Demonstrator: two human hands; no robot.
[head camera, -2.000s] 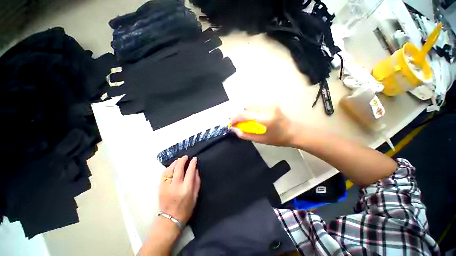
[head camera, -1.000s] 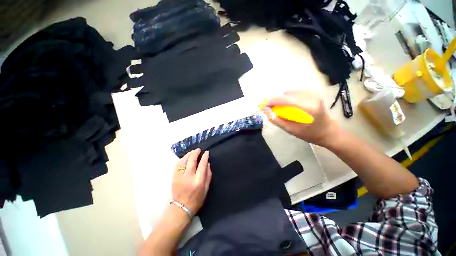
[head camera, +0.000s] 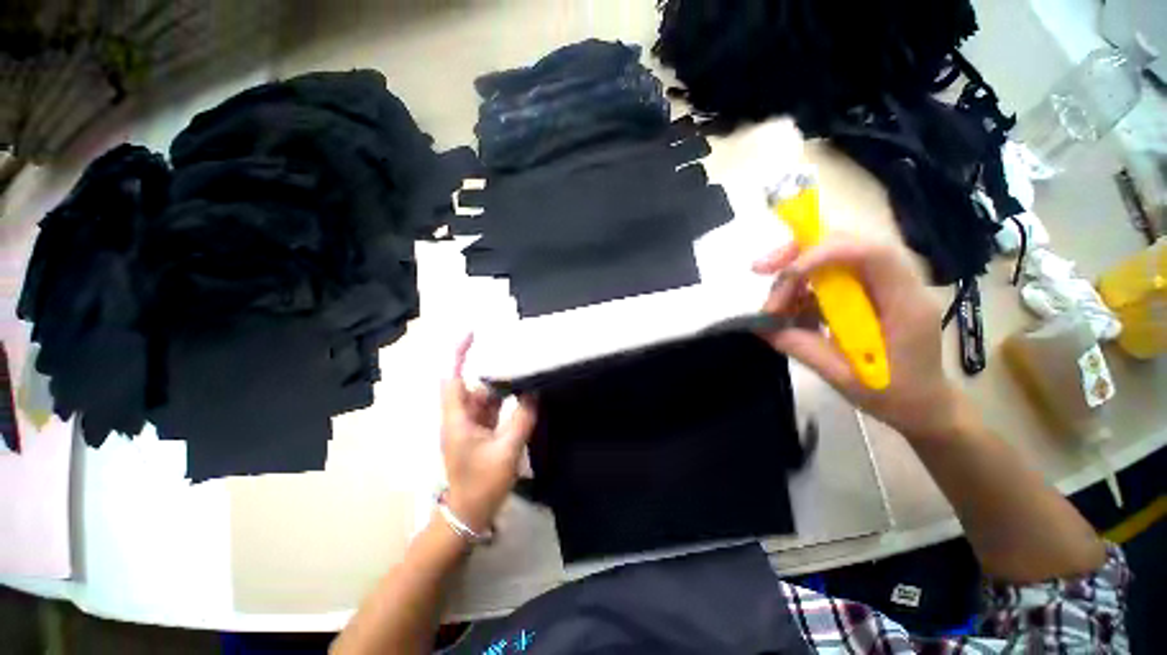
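Note:
The black panel (head camera: 666, 441) hangs from both hands by its far edge, lifted and slightly blurred. My left hand (head camera: 484, 435) grips its left corner between thumb and fingers. My right hand (head camera: 870, 320) pinches the right corner and also holds the glue brush (head camera: 842, 301), its yellow handle across the palm and its pale bristles pointing up and away. The panel's far edge shows as a thin dark line, and no glued band can be seen on it.
A row of glued panels (head camera: 602, 211) lies at top centre. A heap of black panels (head camera: 269, 256) lies left. Black strips (head camera: 896, 141) lie at upper right, with dark snips (head camera: 970, 326) near them. An amber bottle (head camera: 1056, 371) and yellow glue pot (head camera: 1139, 301) stand right. A clear container (head camera: 1098, 92) is behind.
The brush has left the whitish-blue glued band and now points up. Both hands have taken the panel's far corners and raised that edge. The view has shifted left.

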